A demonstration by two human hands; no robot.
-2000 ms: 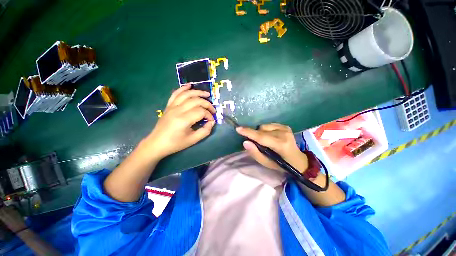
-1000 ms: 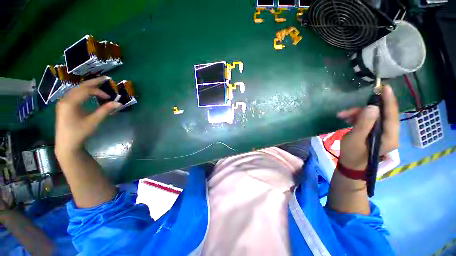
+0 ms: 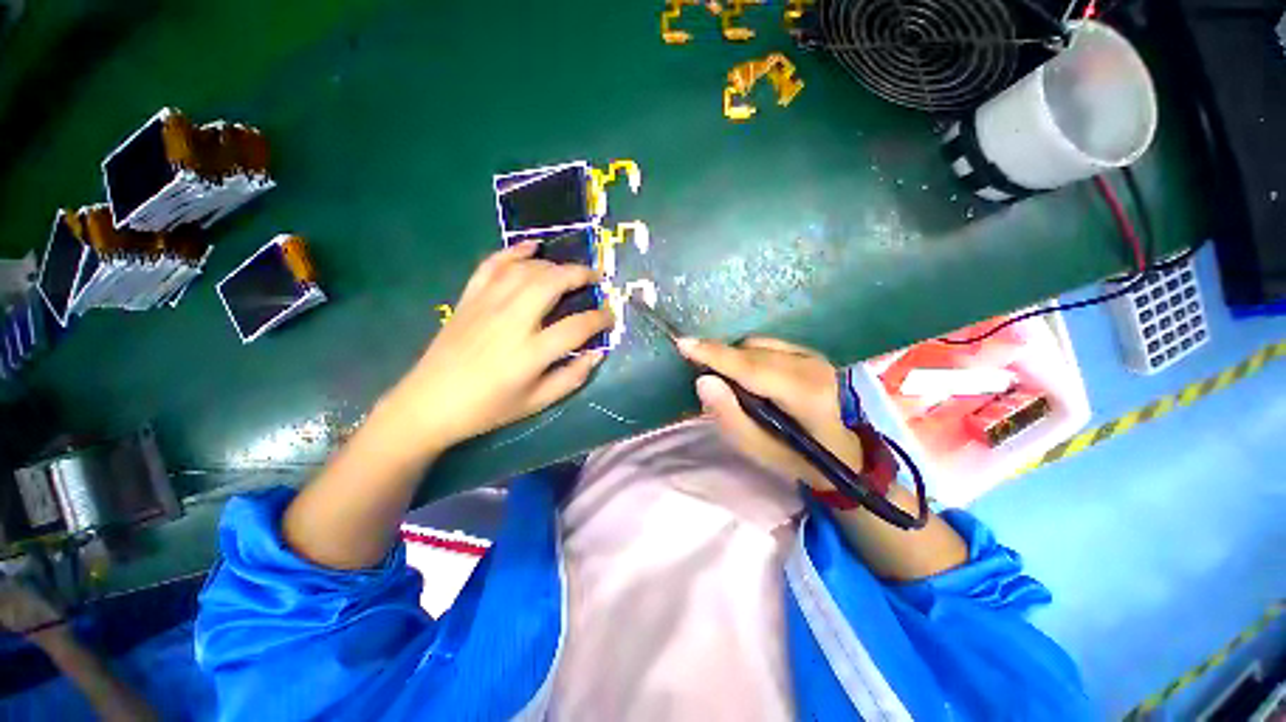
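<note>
Several LCD modules (image 3: 544, 202) lie in a column on the green bench top (image 3: 381, 127), with yellow flexible circuits (image 3: 616, 179) hooking out at their right edges. My left hand (image 3: 501, 334) lies over the lower modules, its fingertips on the nearest one and partly hiding it. My right hand (image 3: 783, 402) holds the black soldering iron (image 3: 790, 435) like a pen. Its metal tip points at the tail of the nearest module; whether it touches cannot be told. A thin silvery strand (image 3: 609, 413) lies below my left fingers.
Stacked modules (image 3: 141, 176) and a separate module (image 3: 268, 292) are at left. Loose flexible circuits (image 3: 762, 85), the fan (image 3: 924, 43) and a white cup (image 3: 1072, 113) are at upper right. A parts tray (image 3: 973, 395) and grid tray (image 3: 1168, 317) are at right. Another person's arm shows lower left.
My left hand has come from the separate modules at left onto the column. My right hand has brought the iron from the cup back to the modules.
</note>
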